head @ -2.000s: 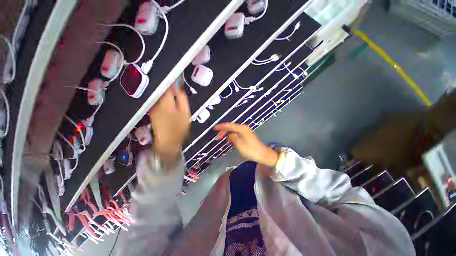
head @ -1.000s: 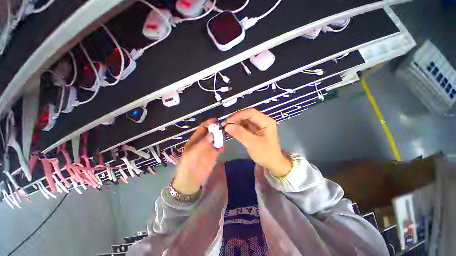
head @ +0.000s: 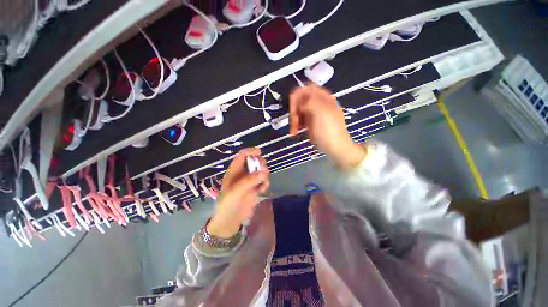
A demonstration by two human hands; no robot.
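Note:
My left hand (head: pixel 240 189) holds a small white watch head (head: pixel 254 163) in its fingertips, below the shelves and in front of my body. My right hand (head: pixel 321 123) is raised at the edge of a lower shelf, blurred, with its fingers bent; whether it grips anything cannot be told. Just above its fingers, another white watch head (head: pixel 319 72) lies on the shelf. White charging leads with small plugs (head: pixel 268 109) lie loose to the left of my right hand. A larger watch head with a dark red face (head: pixel 277 37) is plugged in on the upper shelf.
White-edged black rack shelves (head: pixel 240 83) cross the view in tiers. Several connected watch heads lie at the upper left, some lit red, one blue (head: pixel 174 134). Pink and white straps (head: pixel 108 201) hang at the left. White trays (head: pixel 529 96) stand on the right beyond a yellow floor line (head: pixel 465 150).
My right hand has left the watch head and moved up and right to the shelf. My left hand keeps the watch head, slightly lower left. Earlier, my left hand was up at the shelf.

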